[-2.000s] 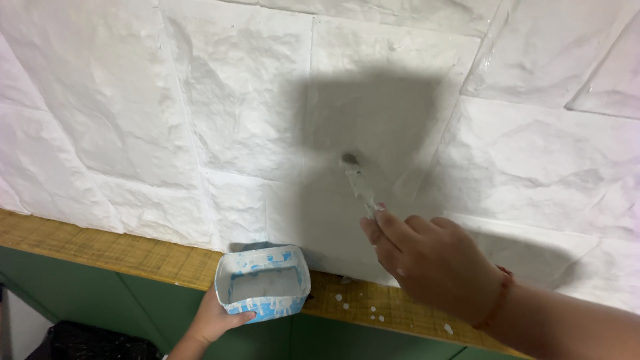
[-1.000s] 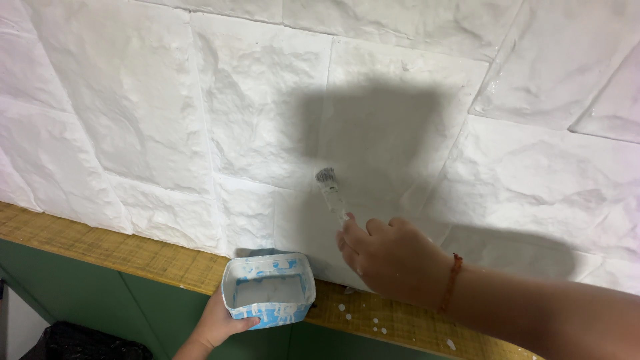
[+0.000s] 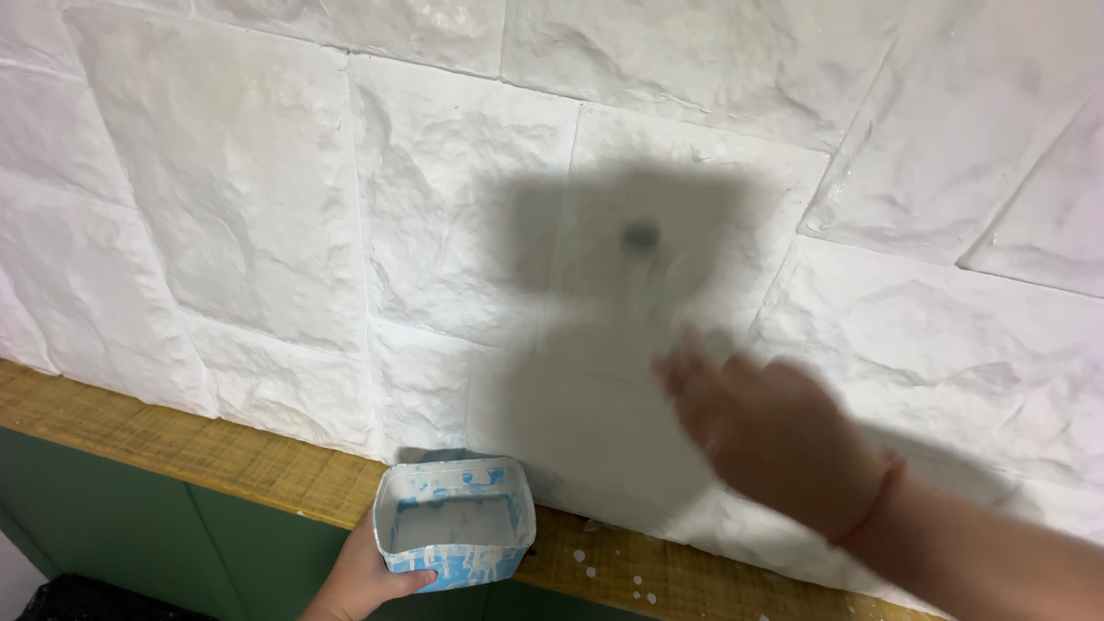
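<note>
My left hand (image 3: 375,565) grips a blue, paint-streaked plastic tub (image 3: 470,565) from its left side, with the thumb on the front wall. White liquid, which looks like paint, lies inside the tub. Blurred by motion, my right hand (image 3: 763,431) holds a small paintbrush (image 3: 642,267) whose handle is smeared white. The brush's dark bristle end is over a white stone-textured wall panel (image 3: 681,198); whether it touches the surface cannot be told. A shadow covers that part of the wall.
Below the wall runs a narrow wooden ledge (image 3: 198,448) with several white drips on its right part. Green panels (image 3: 112,509) lie under the ledge. A black plastic bag or sheet (image 3: 103,601) is at the bottom left.
The brush and my right hand have moved up and to the right across the wall since one second ago. My left hand still holds the tub near the ledge.
</note>
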